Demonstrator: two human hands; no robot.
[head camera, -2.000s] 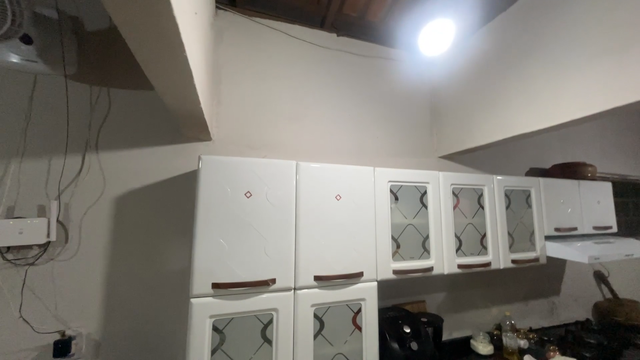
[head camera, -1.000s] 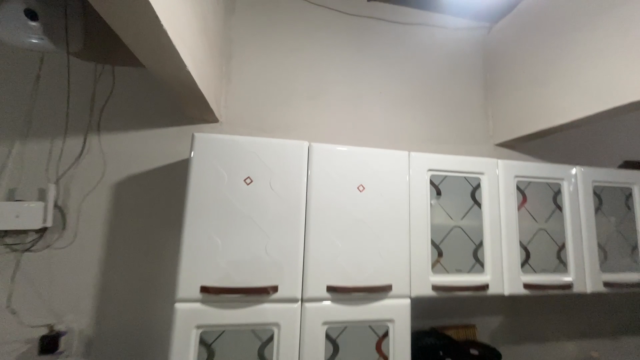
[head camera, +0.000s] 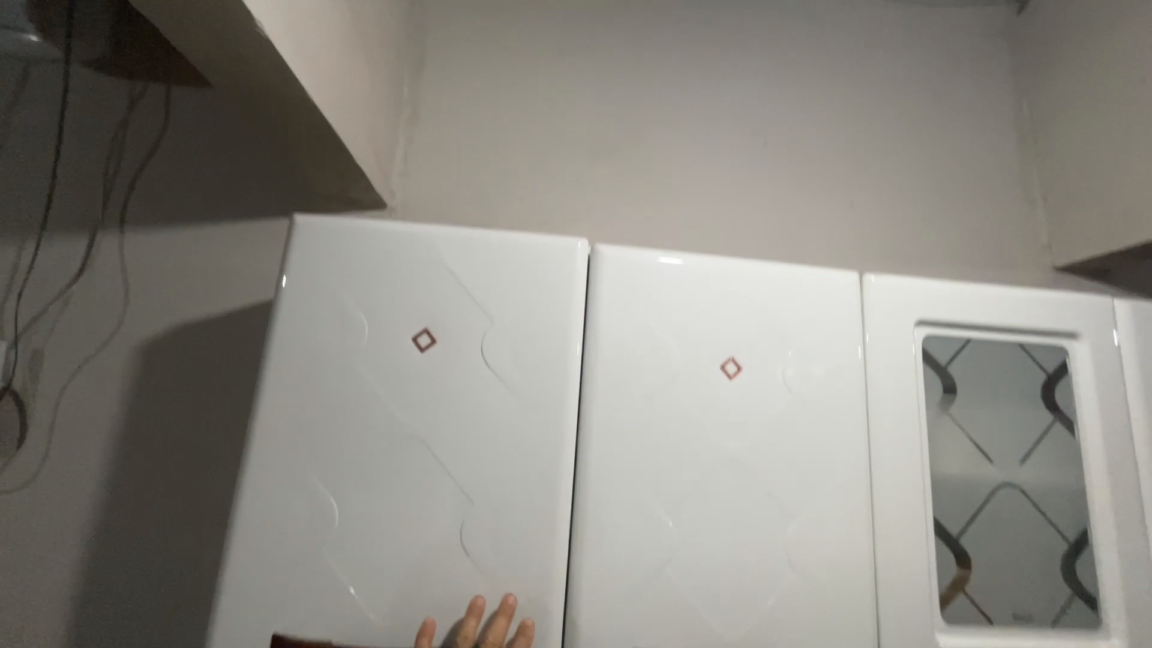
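Only the fingers of my left hand (head camera: 477, 625) show, at the bottom edge of the head view. They are extended, spread and pointing up, in front of the lower right part of a white glossy cabinet door (head camera: 405, 450). Whether they touch it is unclear, and the palm is out of frame. Just left of the fingers lies the top edge of the door's reddish-brown handle (head camera: 301, 642). A small red diamond mark sits high on this door. The door looks closed. My right hand is out of view.
A second white door (head camera: 720, 468) adjoins on the right, then a door with a patterned glass pane (head camera: 1008, 486). Cables (head camera: 117, 198) hang along the left wall. A sloped wall edge (head camera: 333, 144) comes down near the cabinet's top left corner.
The view has moved much closer to the left cabinet doors. Fingers of my left hand have come into view at the bottom; no hand shows in the earlier frames.
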